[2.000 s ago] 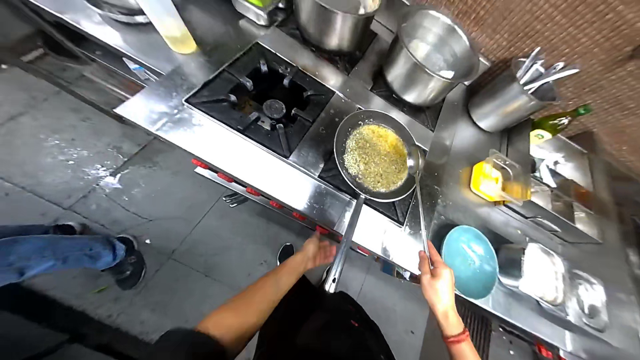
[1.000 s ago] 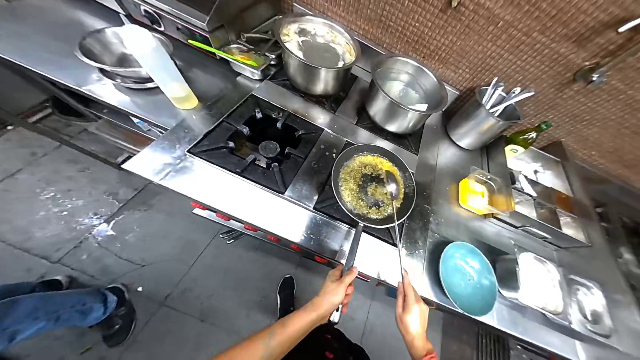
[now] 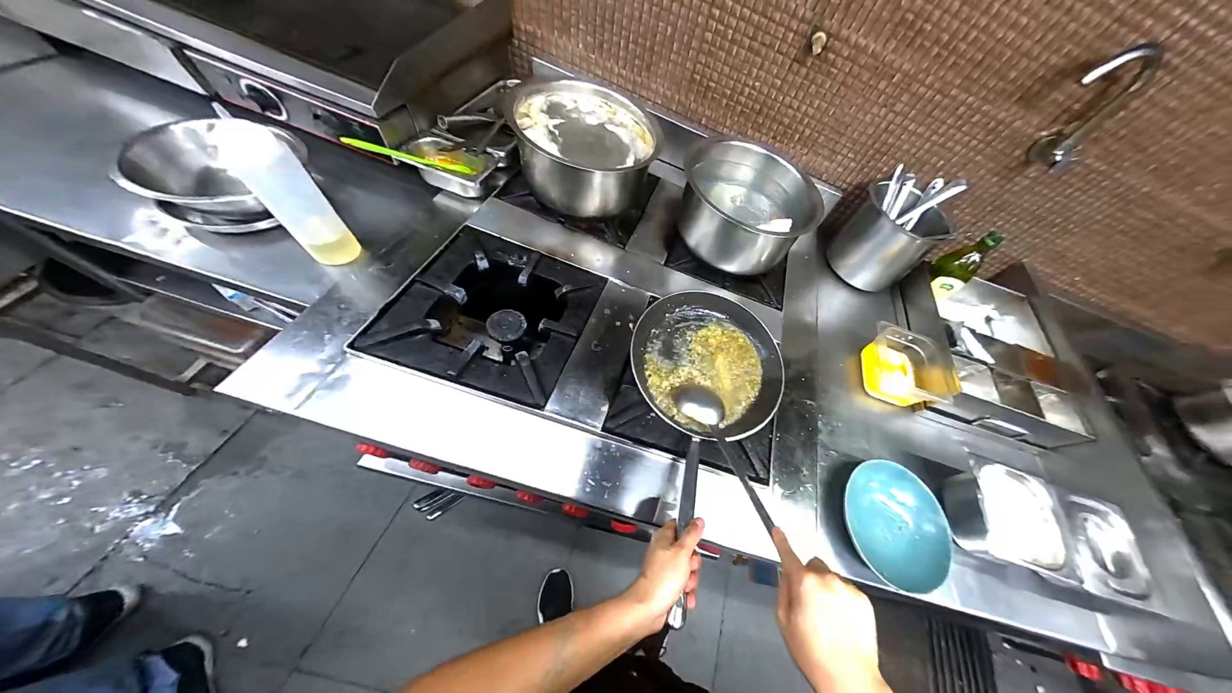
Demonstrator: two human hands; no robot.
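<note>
A frying pan (image 3: 707, 366) rests over the front right burner, with chopped yellowish food in bubbling fat or liquid inside. My left hand (image 3: 666, 568) is wrapped around the pan's long metal handle. In my right hand (image 3: 826, 616) is the handle of a metal spoon (image 3: 700, 405), whose bowl sits in the food near the pan's front edge. A blue-green bowl (image 3: 897, 526) stands on the counter to the right of my right hand. Behind the pan is a steel pot (image 3: 749, 207) of clear liquid, and left of that another pot (image 3: 583, 149) with whitish residue inside its rim.
An unused burner (image 3: 505, 325) lies left of the pan. A squeeze bottle (image 3: 298, 207) and metal bowls (image 3: 197, 168) are at left. Rightward stand a utensil pot (image 3: 881, 241), a yellow-filled plastic container (image 3: 905, 368), a green bottle (image 3: 961, 260) and metal trays (image 3: 1022, 515). Another person's shoes (image 3: 183, 662) show lower left.
My left hand, apart from the handle two seconds ago, has closed around it. The spoon's bowl has moved from the pan's right side to its front edge. The view has shifted.
</note>
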